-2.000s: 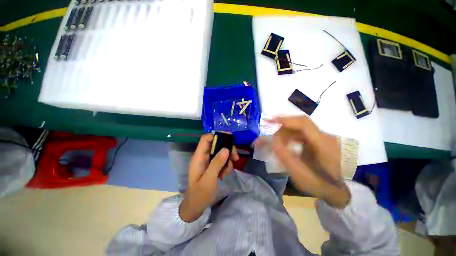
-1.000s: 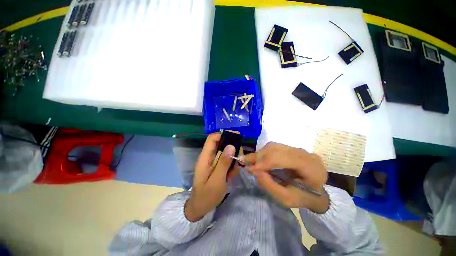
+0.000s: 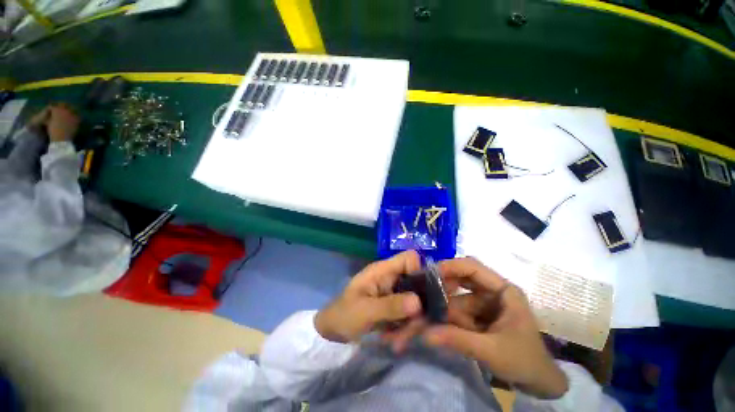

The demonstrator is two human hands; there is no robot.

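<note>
My left hand (image 3: 371,302) holds a small dark module (image 3: 429,291) in front of the blue parts bin (image 3: 417,221). My right hand (image 3: 492,322) is on the module's right side, its fingers touching it. The module is tilted and blurred, and fingers hide part of it. Tweezers cannot be made out now. The bin holds several loose tan strips. More modules with thin wires, such as a plain black one (image 3: 524,220), lie on the white work sheet (image 3: 483,205). A tan strip sheet (image 3: 570,304) lies at its near edge.
A thick white foam tray (image 3: 314,153) with rows of dark slotted modules stands left of the bin. Further left is a heap of wired small components (image 3: 145,125) and another person's hands (image 3: 58,121). Black plastic housings (image 3: 667,193) lie at the right. A red stool (image 3: 181,269) stands below the bench.
The view has swung left and up, so things appear lower and further right. My right hand has moved from a tweezers grip near the module to its right side. The module has turned in my hands.
</note>
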